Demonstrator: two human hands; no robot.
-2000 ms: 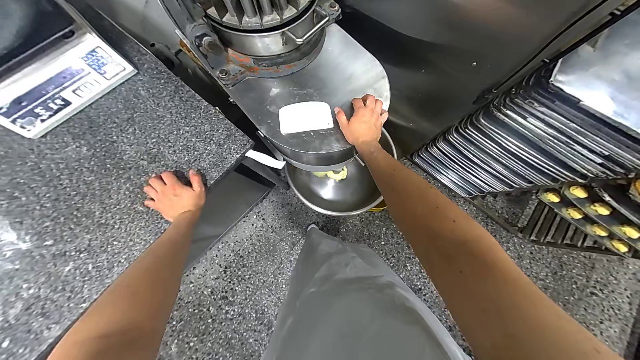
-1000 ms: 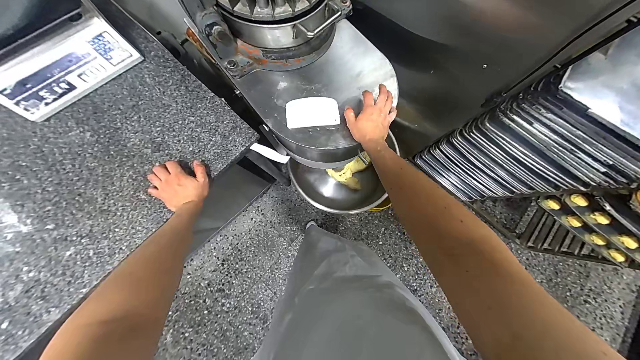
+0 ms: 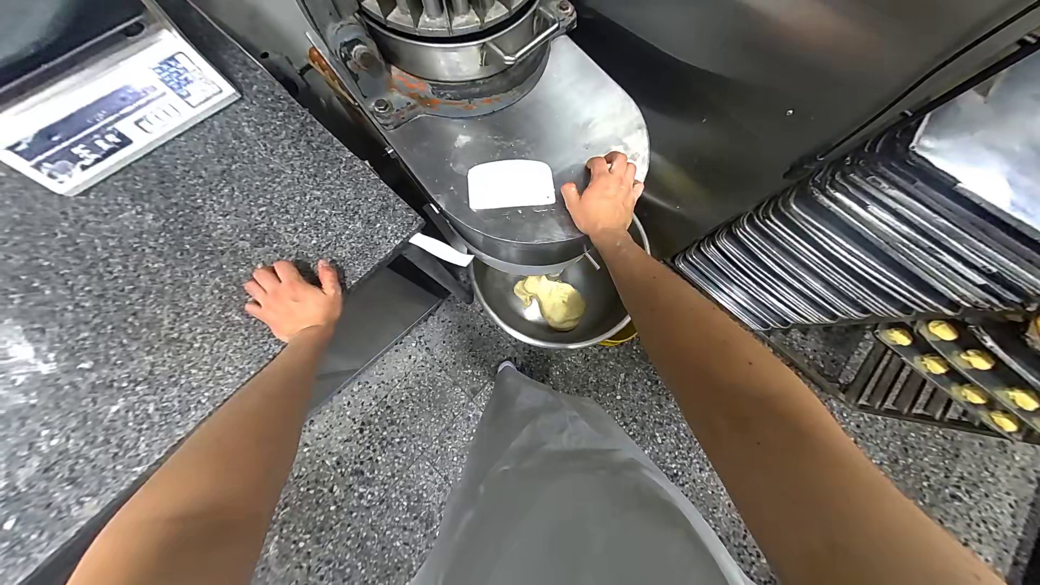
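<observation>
My left hand rests on the speckled stone countertop near its edge, holding nothing, with the thumb apart from the fingers. On the metal top of a floor mixer lies my right hand, its fingers slightly bent and spread. Just left of that hand, a white rectangular plastic scraper lies flat on the mixer top. Below the mixer head, a steel mixing bowl holds a lump of pale yellow dough. The bowl's rear part is hidden by the mixer head.
A digital scale stands on the counter at upper left. A white strip sticks out by the counter's corner. At right are many stacked metal trays and molds with yellow dough pieces. A grey apron hangs over the floor.
The dough in the bowl has changed shape and position and now shows as a rounded lump. Both hands have stayed in about the same places on the counter and mixer top.
</observation>
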